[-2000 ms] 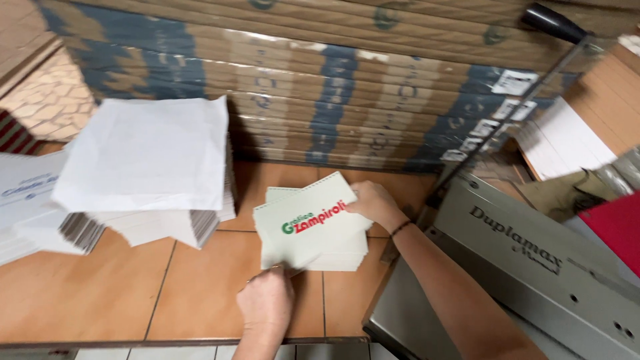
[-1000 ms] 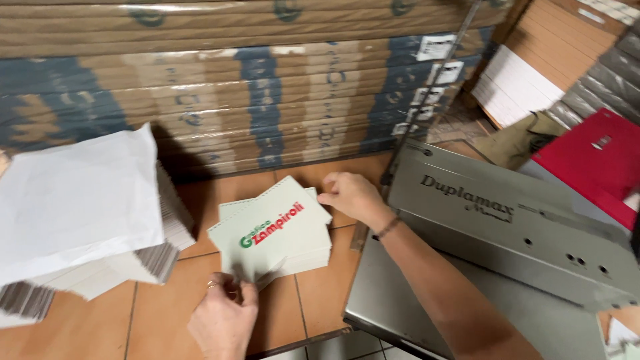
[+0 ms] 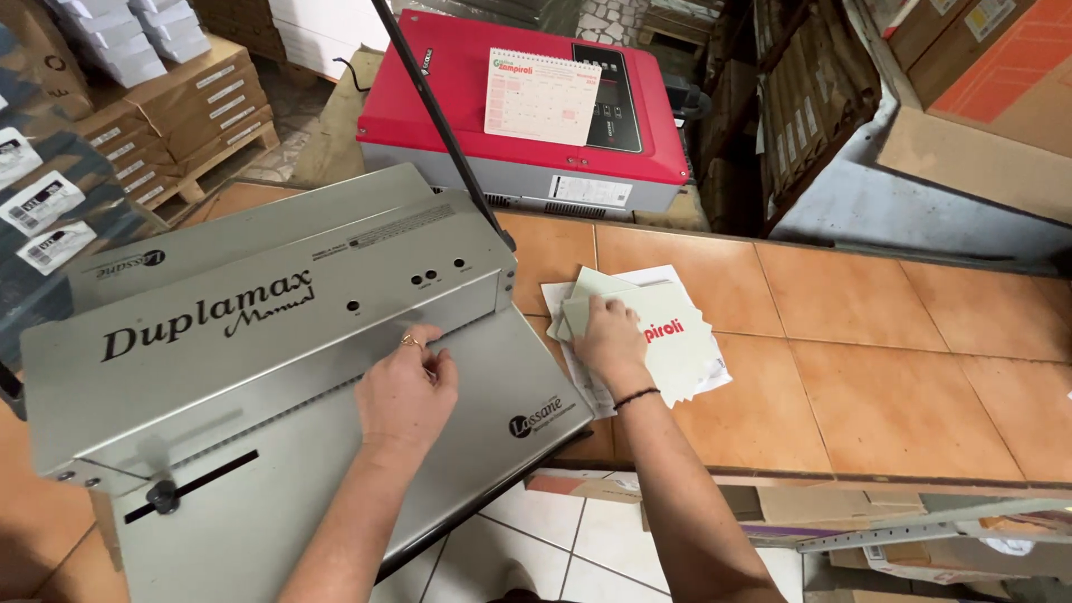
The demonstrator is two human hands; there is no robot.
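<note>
My right hand (image 3: 613,339) rests on a loose pile of pale green printed cards (image 3: 674,356), its fingers curled at the pile's left part; whether it grips a card is unclear. Under the cards lie white sheets (image 3: 718,374) on the tiled counter. My left hand (image 3: 406,381), with a ring on one finger, is over the bed of a grey Duplamax manual punching and binding machine (image 3: 276,293), close to its front slot. Its fingers are loosely bent and no object shows in them. The machine's black lever (image 3: 435,109) slants up at its right end.
A red and grey device (image 3: 519,100) stands behind the counter (image 3: 879,402), with a spiral-bound desk calendar (image 3: 543,99) on it. Wrapped paper packs (image 3: 201,100) lie on a pallet at the back left. Cardboard boxes (image 3: 988,159) are at the upper right, others below the counter.
The view has swung far to the right. My hands have left the neat card stack they were beside; my right is now on a loose pile right of the machine, my left over the machine's bed.
</note>
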